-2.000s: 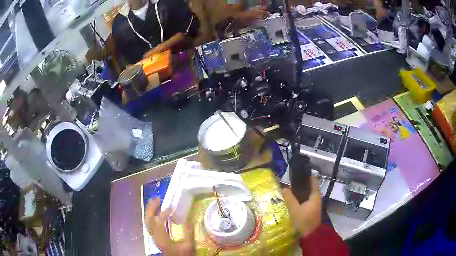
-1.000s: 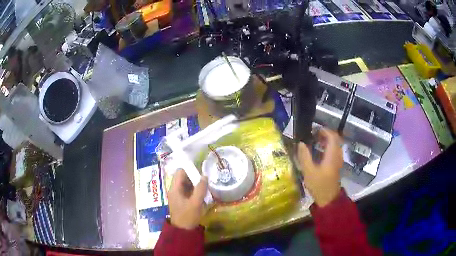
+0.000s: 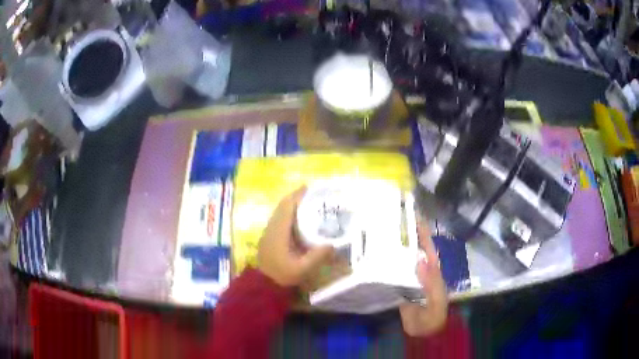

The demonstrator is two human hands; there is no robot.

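A white housing (image 3: 382,235) with a round head (image 3: 326,214) at its left end is held over the yellow pad (image 3: 266,186). My left hand (image 3: 291,249) grips it at the round head. My right hand (image 3: 427,291) holds its right side. Small metal parts show blurred in the middle of the round head. The black screwdriver (image 3: 473,151) hangs on its cable to the right, touched by neither hand.
A round tin (image 3: 352,84) with white contents stands on brown cardboard behind the pad. Silver screw feeders (image 3: 522,189) are at the right. A white unit with a black round face (image 3: 105,77) and clear bags (image 3: 186,56) are at the far left. A red crate (image 3: 77,326) is at lower left.
The white housing, earlier left of the round head in my left hand, is now with it and held in both hands. My right hand has moved from the screwdriver to the housing. The view has shifted.
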